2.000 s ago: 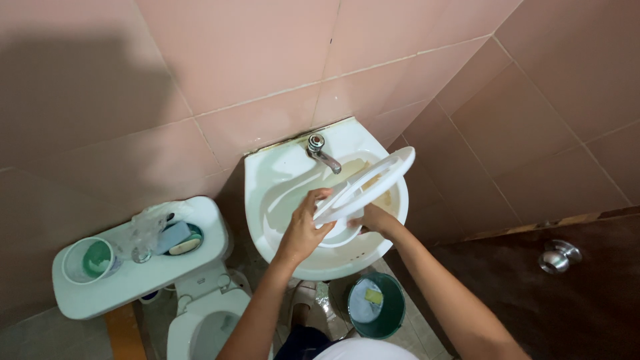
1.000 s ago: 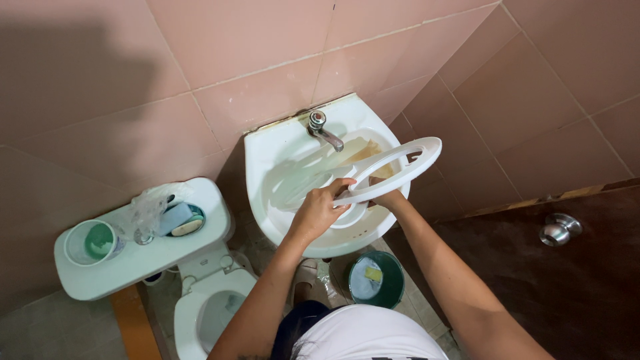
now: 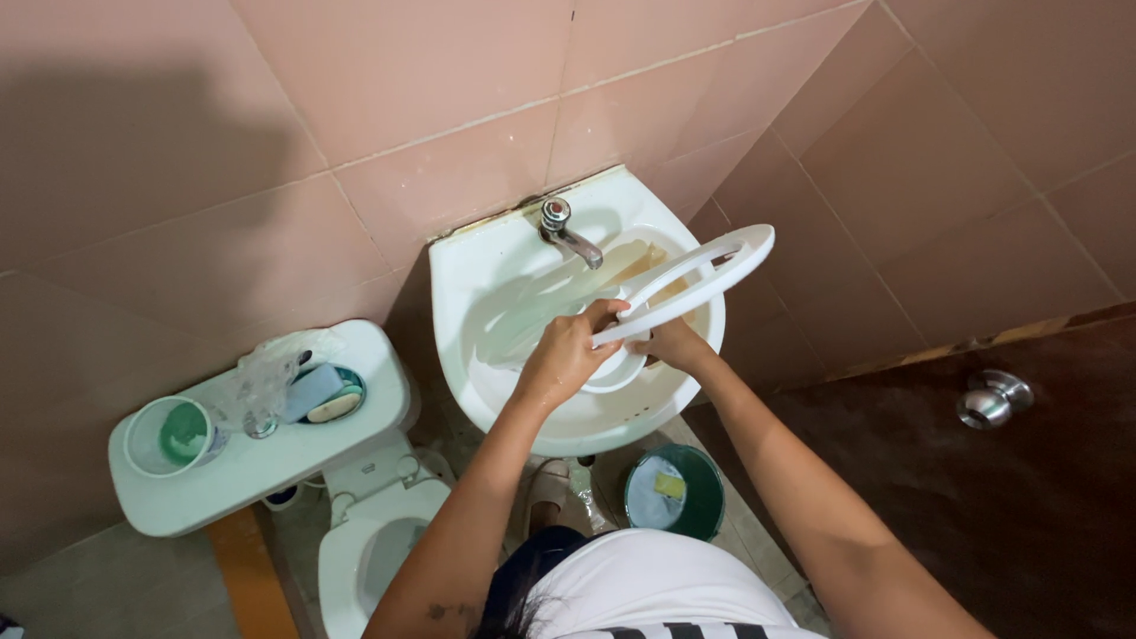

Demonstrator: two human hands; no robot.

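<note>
Over the white washbasin (image 3: 479, 417), my left hand (image 3: 572, 351) grips the near left end of a white plastic piece with an oval ring (image 3: 732, 262). The ring is tilted, its far end raised past the basin's right side. My right hand (image 3: 672, 344) is on the underside of the same piece, its fingers partly hidden by the ring. A round white part (image 3: 617, 377) shows beneath, between the hands. Clear and brownish flat pieces (image 3: 541, 306) lie in the basin, behind my hands. The metal faucet (image 3: 572, 235) stands at the back; whether water runs cannot be told.
Below the basin stands a green bucket (image 3: 706, 497) with a yellow sponge (image 3: 670, 485) in it. On the toilet tank (image 3: 240, 479) at the left are a clear tub (image 3: 146, 435), a plastic bag (image 3: 262, 386) and a soap dish with a blue sponge (image 3: 312, 390). A door knob (image 3: 994, 399) is at right.
Between the earliest frame and now, the ring has swung to a lower tilt, reaching farther right. Both hands have stayed on the white piece.
</note>
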